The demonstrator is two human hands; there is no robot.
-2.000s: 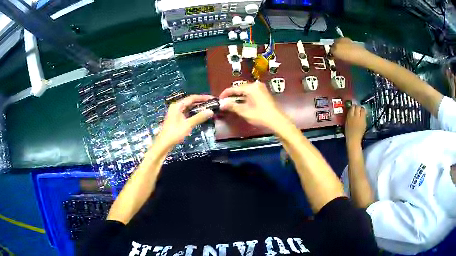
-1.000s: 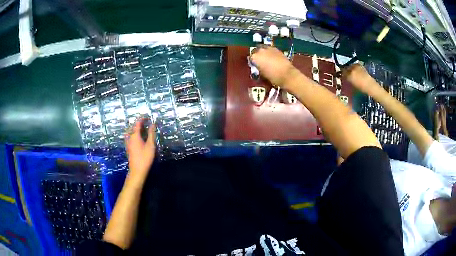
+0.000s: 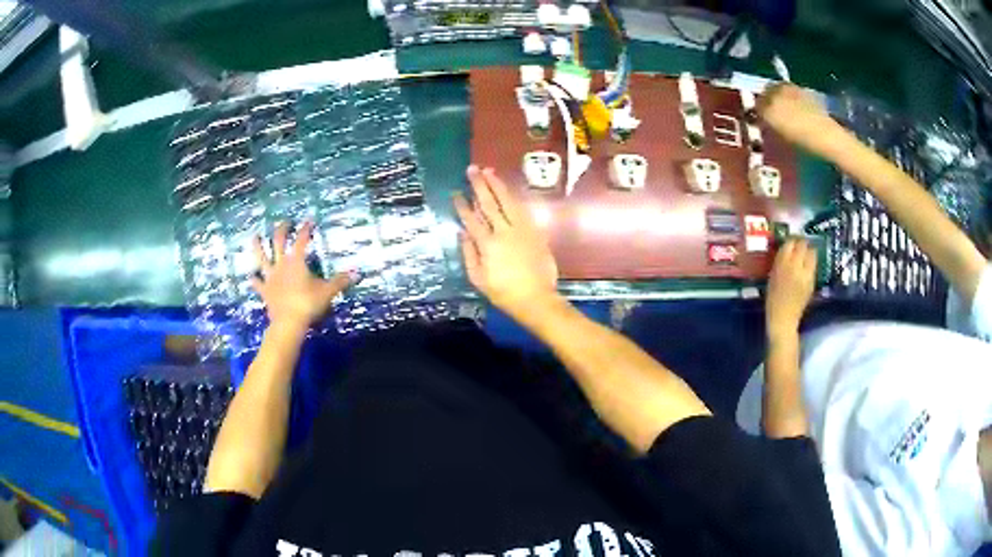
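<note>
My left hand [image 3: 292,279] is over the clear blister tray [image 3: 359,234], fingers spread, with nothing seen in it. A dark spot shows beside its fingers; I cannot tell what it is. Dark units [image 3: 218,185] lie in pockets at the tray's far left, and another dark piece lies near its right side. My right hand [image 3: 503,245] is over the left edge of the reddish-brown test board [image 3: 642,234], fingers extended, with nothing seen in it. White outlets [image 3: 629,172] stand in a row on the board, with a yellow connector [image 3: 595,114] and wires at its far left.
Instruments [image 3: 468,22] stand behind the board. A blue crate [image 3: 93,359] with a dark-filled tray [image 3: 180,435] is below the bench edge at left. A person in a white shirt [image 3: 870,403] at right has both hands at the board's right side. Another tray [image 3: 892,245] lies beyond.
My right hand has come back from the white clamps at the board's far left to its left edge. My left hand, earlier by a dark piece on the tray, now has its fingers spread.
</note>
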